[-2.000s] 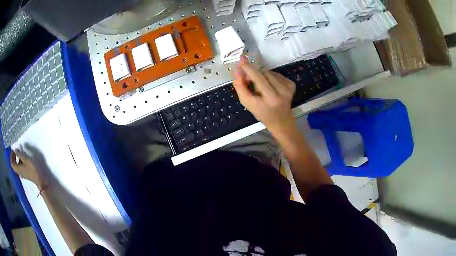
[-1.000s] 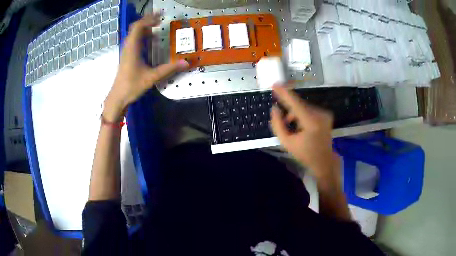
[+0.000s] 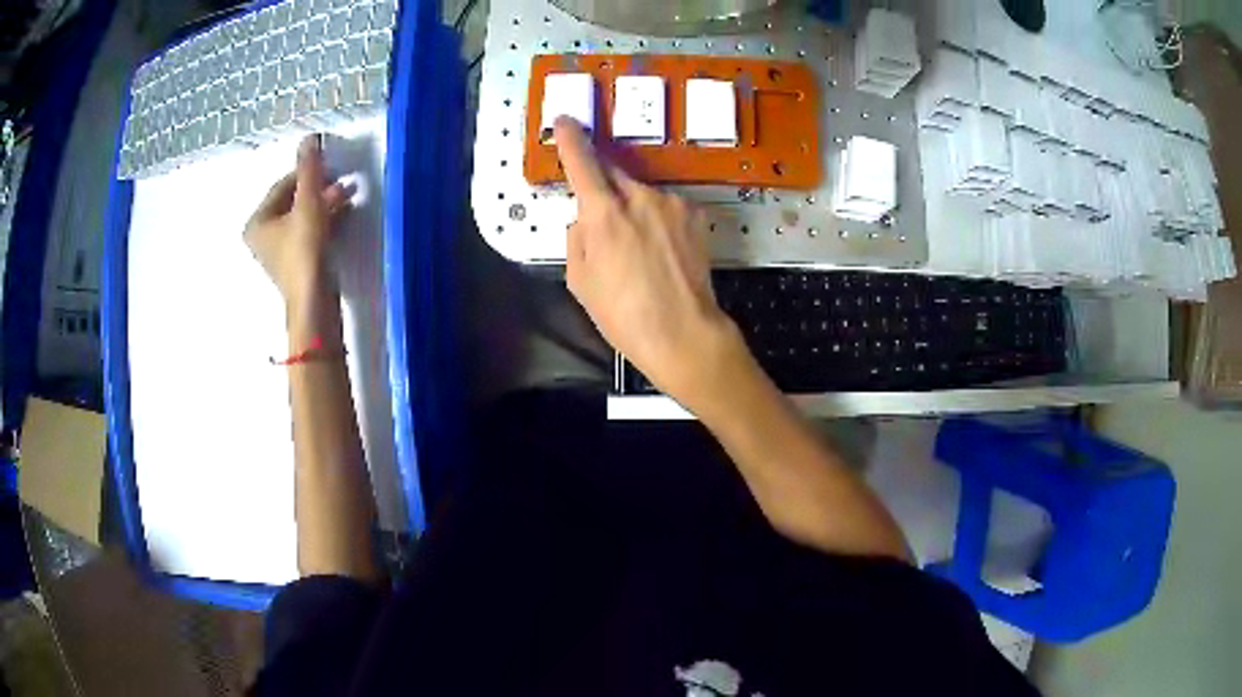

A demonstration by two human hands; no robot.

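Observation:
Three white housings sit in the orange fixture (image 3: pixel 783 123). The middle housing (image 3: pixel 639 108) shows faint grey print. My right hand (image 3: pixel 647 266) has its index fingertip on the lower edge of the left housing (image 3: pixel 569 98), with its other fingers partly curled and nothing seen in them. My left hand (image 3: pixel 293 225) is over the white liner (image 3: pixel 204 368) of the blue tray, its fingertips at the lower edge of the packed finished rows (image 3: pixel 259 82). A small whitish shape shows by those fingers, but whether they grip it is unclear.
Two small stacks of white housings (image 3: pixel 866 179) stand on the perforated metal plate (image 3: pixel 518 177) right of the fixture. Stepped unmarked stock (image 3: pixel 1049 164) lies further right. A black keyboard (image 3: pixel 872 334) is below the plate, and a blue stool (image 3: pixel 1062 531) is at lower right.
My right hand has moved left from near the small stack to the fixture; the white housing it carried no longer shows in it. My left hand has moved from the fixture's left end to the tray.

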